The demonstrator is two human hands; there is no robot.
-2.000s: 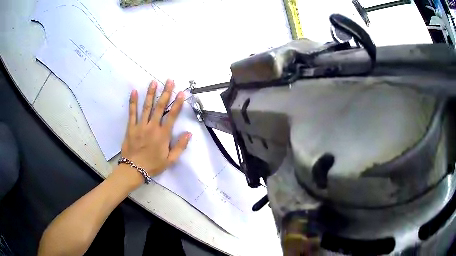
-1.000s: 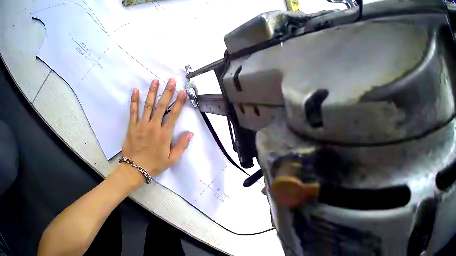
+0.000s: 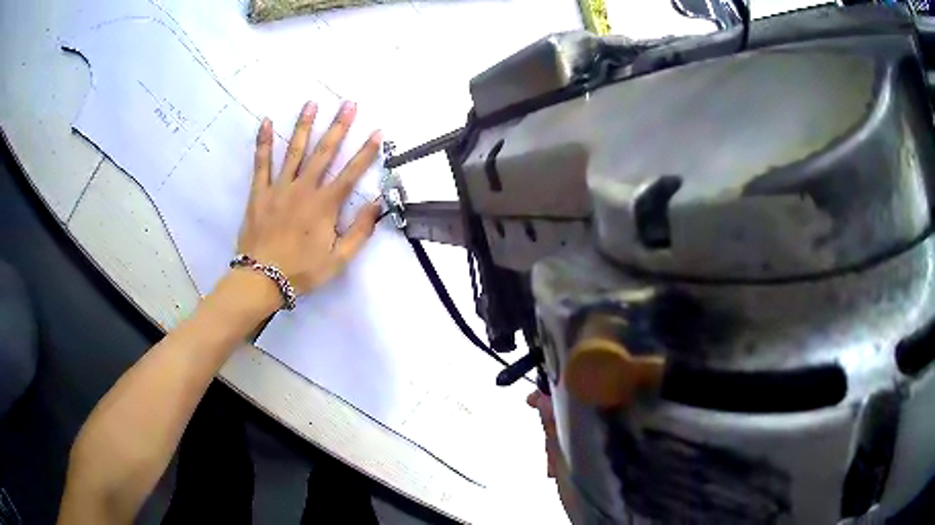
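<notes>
The straight knife cutting machine (image 3: 718, 236) fills the right side, its grey metal body over the lay. Its presser foot (image 3: 394, 195) and the narrow upright standard (image 3: 436, 220) stand at its front left. My left hand (image 3: 297, 210), bare with a bracelet at the wrist, lies flat with spread fingers on the white-lilac marker paper (image 3: 349, 338), its thumb tip beside the presser foot. A dark curved cut edge runs down from the foot. Of my right hand (image 3: 545, 420) only a small strip shows beside the motor body; its fingers and grip are hidden.
A wrapped bar weight (image 3: 318, 8) lies on the paper at the top edge. A yellow bar weight (image 3: 595, 15) shows behind the machine. The curved off-white table edge (image 3: 133, 292) runs from left to bottom centre, with dark floor beyond it.
My left hand has slid up and slightly left over the paper, closer to the foot with its thumb. The machine first shifted up in view, then barely moved. A strip of my right hand now shows.
</notes>
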